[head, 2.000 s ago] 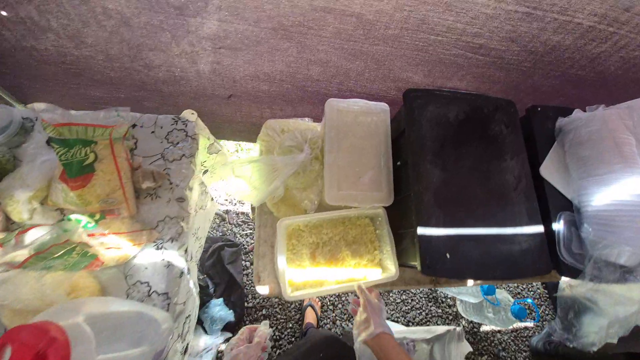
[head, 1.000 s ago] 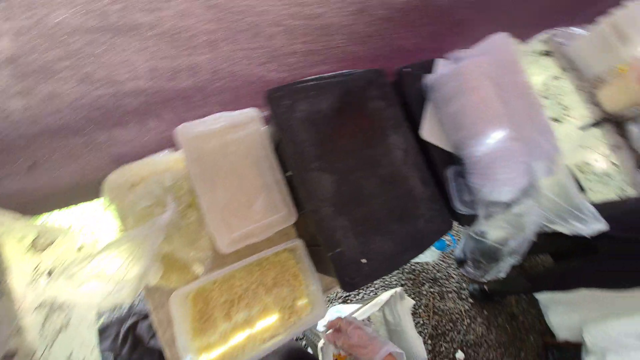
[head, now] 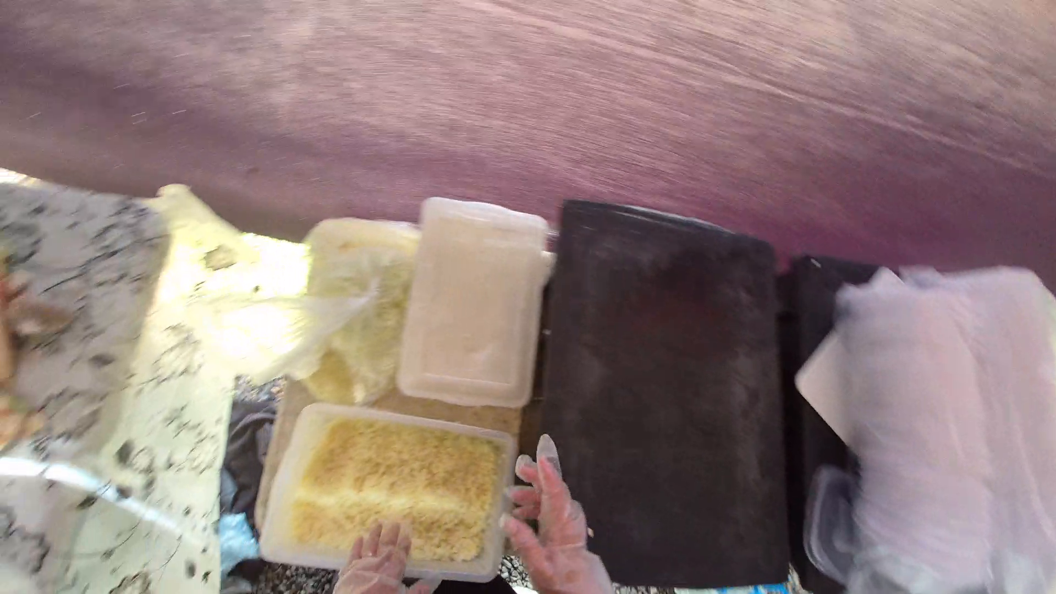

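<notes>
A white plastic tub of grated cheese lies at the bottom centre. My left hand, in a clear disposable glove, is over the tub's near edge with its fingers apart and nothing held. My right hand, gloved the same way, is raised at the tub's right side, fingers spread and empty; whether it touches the rim I cannot tell. Behind the tub stands a whitish plastic container with its lid on. To that container's left, a clear plastic bag lies over a tub with pale yellow contents.
A large black lidded box stands right of the tub. Beyond it are a second dark box and plastic-wrapped stacks, beside a clear container. A table with a patterned cloth is at left. Cloth sheeting hangs behind.
The view has swung right and back left. One second ago a gloved hand was over a white bag right of the cheese tub; now both hands are at the tub.
</notes>
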